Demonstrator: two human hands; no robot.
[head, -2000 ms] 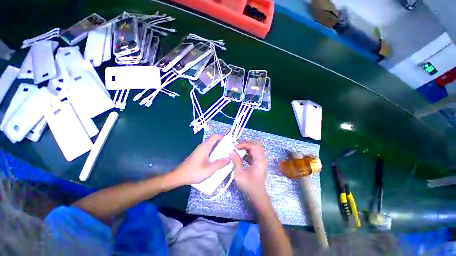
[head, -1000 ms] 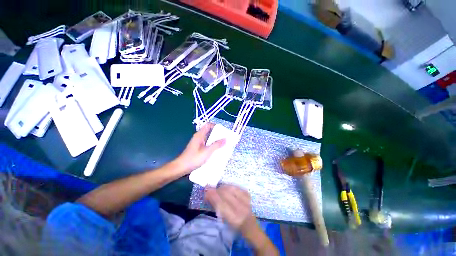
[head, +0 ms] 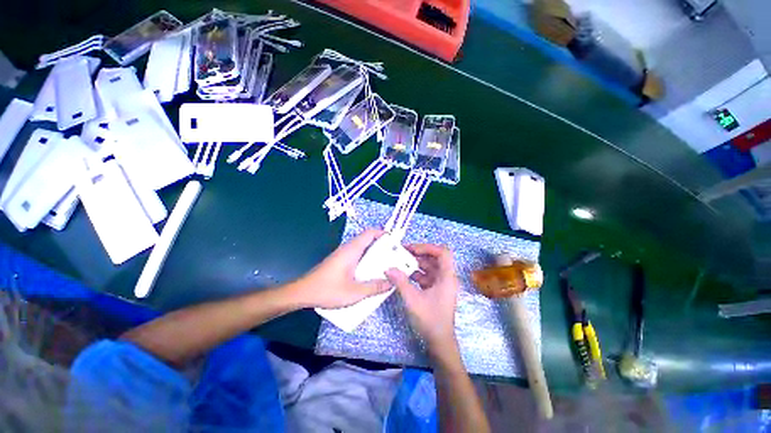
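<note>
A white flat power bank unit [head: 357, 312] is held slanted over the silvery work mat [head: 473, 338]. My left hand [head: 336, 272] grips its left side, with the thumb across the face. My right hand [head: 429, 292] touches its upper right end with bent fingers, near a small dark slot. The fingers hide part of that end. The mallet [head: 508, 279], with an amber head and pale handle, lies on the right part of the mat.
White back covers [head: 117, 208] lie piled at left beside a long white strip [head: 169, 239]. Open housings [head: 434, 144] with white cables stand across the top. Two white slabs [head: 527, 201], pliers [head: 585, 330] and a dark-handled tool [head: 638, 330] lie at right. A red-orange tray [head: 406, 24] is at the far edge.
Since one second ago, my right hand has moved up from the unit's lower end to its upper end. My left hand has shifted slightly down and still holds the unit.
</note>
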